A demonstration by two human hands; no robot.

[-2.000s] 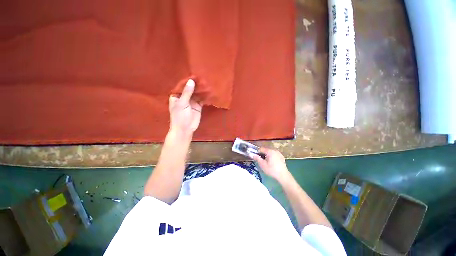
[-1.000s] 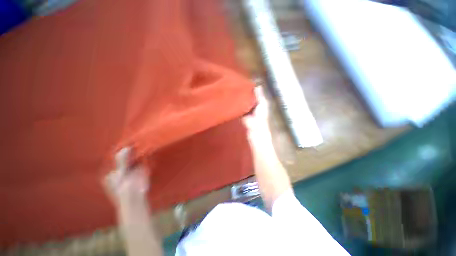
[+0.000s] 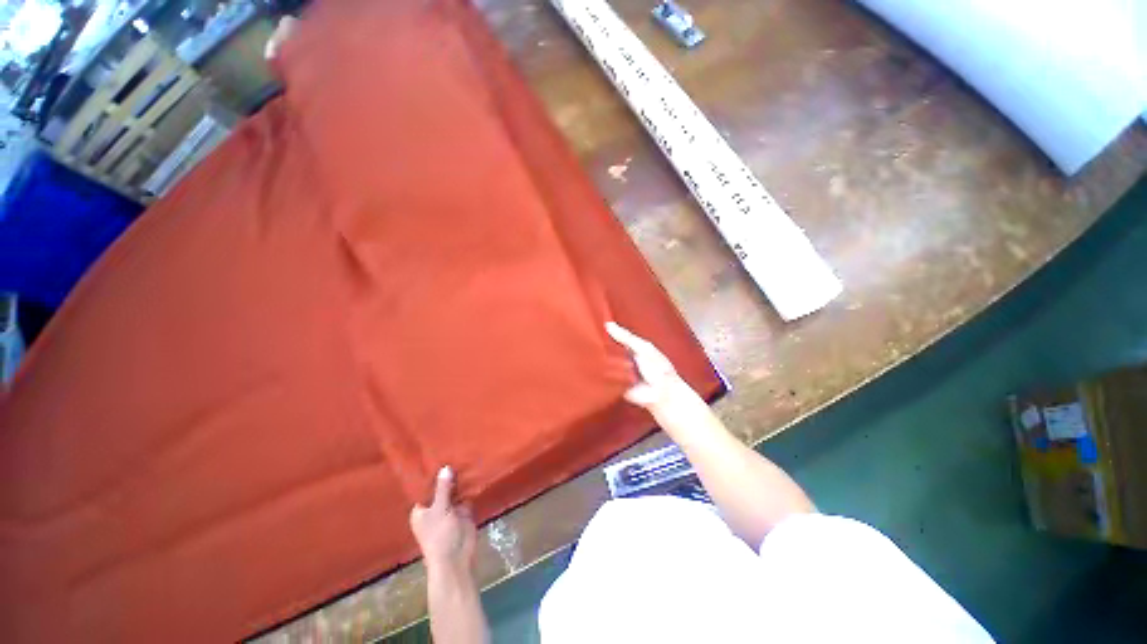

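Note:
A rust-orange fabric ply (image 3: pixel 440 277) lies with a folded strip over the orange fabric lay (image 3: pixel 673 340), whose dark layered edge shows along the table rim. My left hand (image 3: pixel 443 518) holds the ply's near edge, thumb on top. My right hand (image 3: pixel 644 367) holds the ply's near right corner, close to the lay's corner. The fingers under the cloth are hidden in both hands. A metal plate with a dark slotted part (image 3: pixel 652 471) lies at the table edge below my right forearm, partly covered by the shirt.
A white printed tube (image 3: pixel 717 170) lies right of the lay on the brown table (image 3: pixel 881 189). Beyond are a small metal clamp (image 3: pixel 679 23) and a wide white roll (image 3: pixel 1031 63). Another person's hand (image 3: pixel 282 38) is at the cloth's far edge. A cardboard box (image 3: pixel 1069 453) stands on the green floor.
My right hand has let go of the metal plate and taken the ply's corner. Both hands hold the edge, which now lies flatter and nearer the lay's edge. The view has turned.

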